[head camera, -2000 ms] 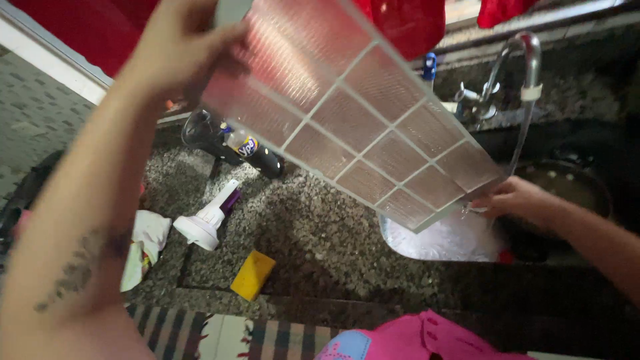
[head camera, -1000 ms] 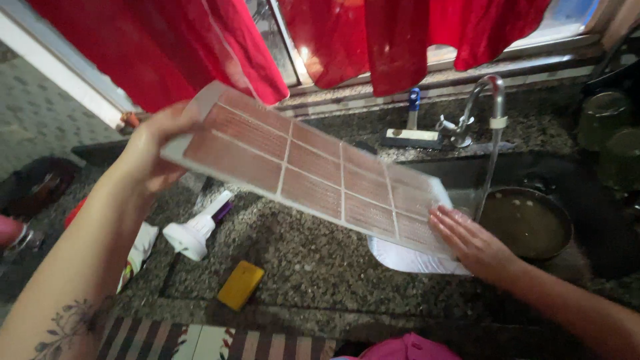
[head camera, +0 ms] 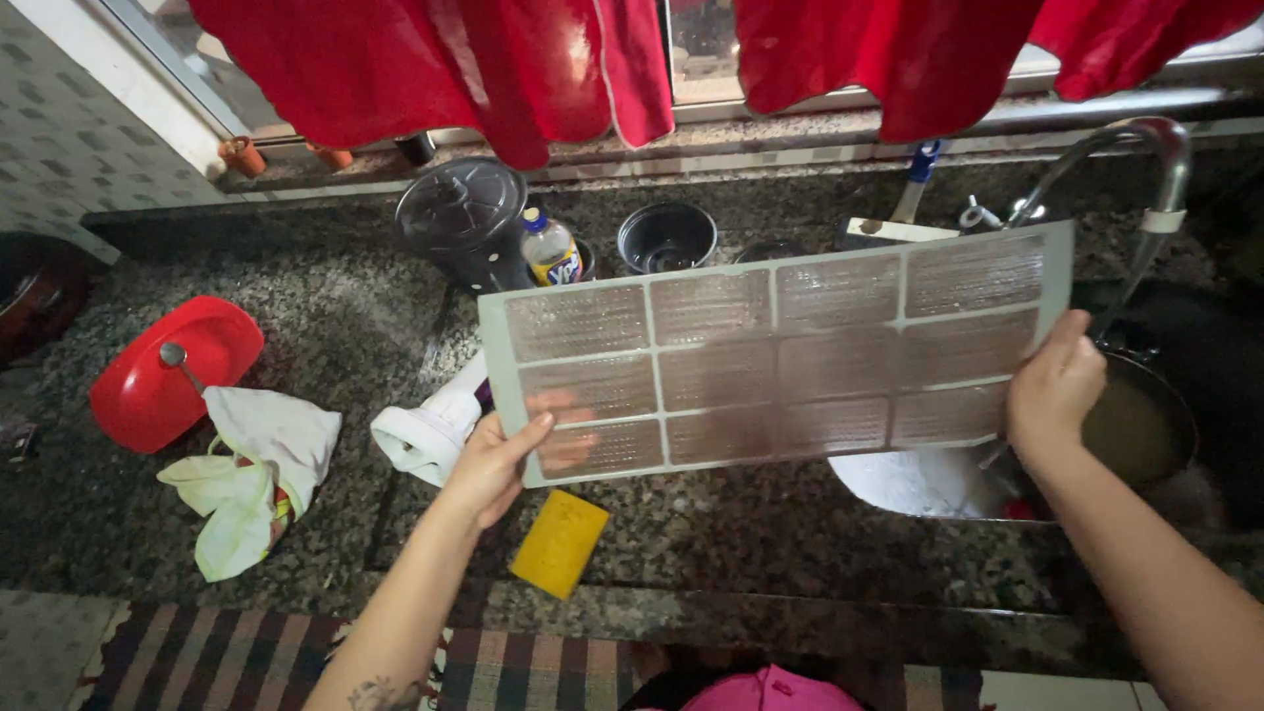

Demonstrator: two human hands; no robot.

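A rectangular mesh filter panel with a pale plastic grid frame [head camera: 780,351] is held up between both hands, above the granite counter and the sink's left edge. My left hand [head camera: 494,459] grips its lower left corner, thumb in front and fingers showing through the mesh behind. On the panel's right edge my right hand [head camera: 1057,395] is closed. Just right of that hand, water runs from the curved metal faucet [head camera: 1170,168] toward a round pan [head camera: 1136,425] in the sink. Below the panel lies a yellow sponge [head camera: 560,544].
A white plastic appliance [head camera: 425,430] lies behind my left hand. Farther left are a cloth [head camera: 281,434] and a red dish [head camera: 222,341] with a spoon. Behind the panel stand a lidded black bucket [head camera: 464,222], an Ypê detergent bottle [head camera: 550,247], a black bowl [head camera: 669,237] and a brush [head camera: 904,222].
The panel, tilted down to the right earlier, is now nearly level and faces me more fully. My left hand has moved from its upper left end to the lower left corner.
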